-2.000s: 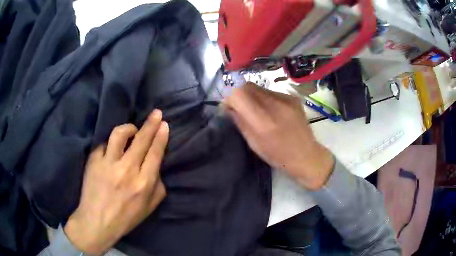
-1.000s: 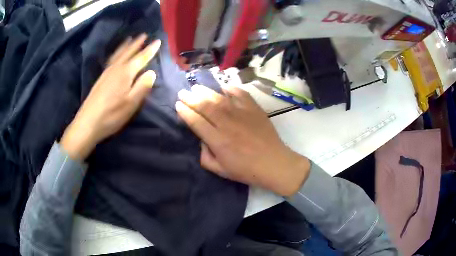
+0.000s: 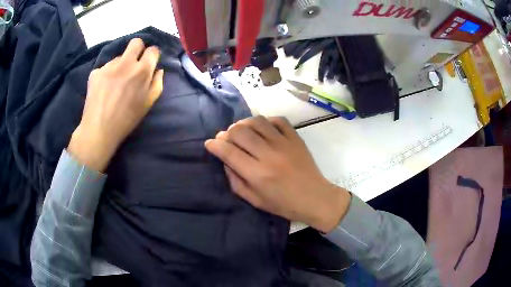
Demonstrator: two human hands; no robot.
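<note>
The dark garment panel (image 3: 168, 162) lies over the machine table and hangs past its front edge. A paler grey lining strip (image 3: 224, 101) shows at its upper right edge, by the presser foot (image 3: 216, 78). My left hand (image 3: 123, 84) is on the upper left of the panel, fingers curled onto a fold of the cloth. My right hand (image 3: 269, 162) is on the panel's right edge, below the presser foot, with its fingertips on the cloth; its thumb is partly hidden. The sewing machine head (image 3: 358, 22) with red guard bars stands above the cloth.
Thread snips (image 3: 325, 101) lie under the arm beside dark cut pieces (image 3: 367, 78). A yellow packet (image 3: 482, 78) is at the right. A pink-brown board (image 3: 448, 213) with a dark strip is at lower right. More dark cloth (image 3: 33, 101) is heaped at left.
My left hand has moved up the panel and closed onto the cloth. My right hand has moved down from beside the needle area. The cloth has turned and more pale lining shows.
</note>
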